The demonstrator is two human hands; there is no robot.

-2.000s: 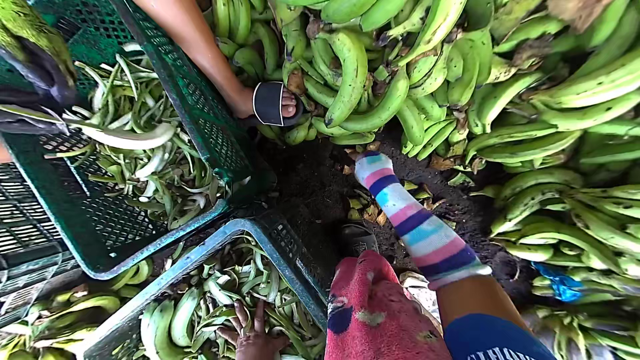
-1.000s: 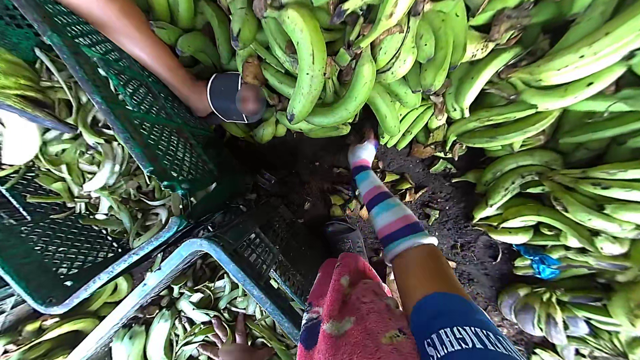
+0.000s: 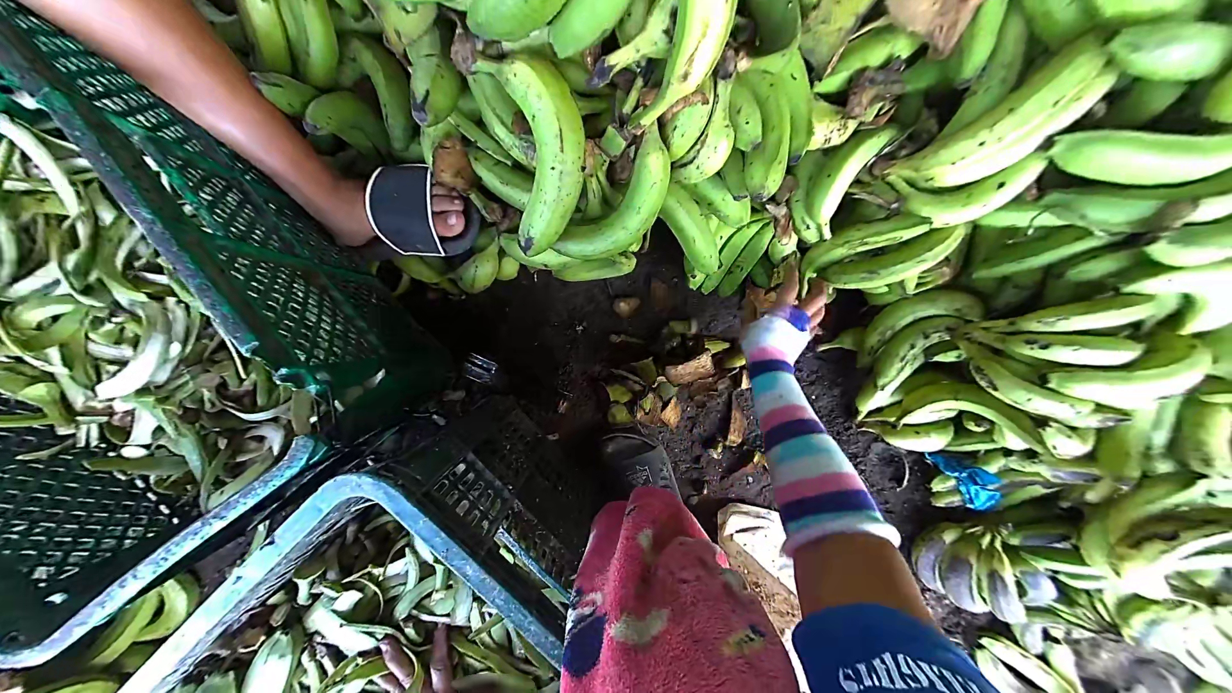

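Note:
My right hand [image 3: 789, 306], below a striped knitted sleeve, reaches down to the ground at the lower edge of a heap of green plantains [image 3: 553, 144]. Its fingers touch the base of a bunch; whether they grip it is hidden. At the bottom edge my left hand [image 3: 419, 666] lies partly in view among green peels [image 3: 385, 597] in a green plastic crate [image 3: 452, 553]; its grip cannot be made out.
Another person's foot in a dark sandal [image 3: 414, 212] stands against the heap. A second crate [image 3: 241, 221] of peels is at left. More plantain bunches [image 3: 1039, 356] and a blue plastic scrap [image 3: 967, 481] lie at right. Plant scraps [image 3: 688, 371] litter the soil.
My right hand has moved a little along the heap's lower edge, and its fingers now show against the bunch. The other person's gloved hand at the left has gone out of view.

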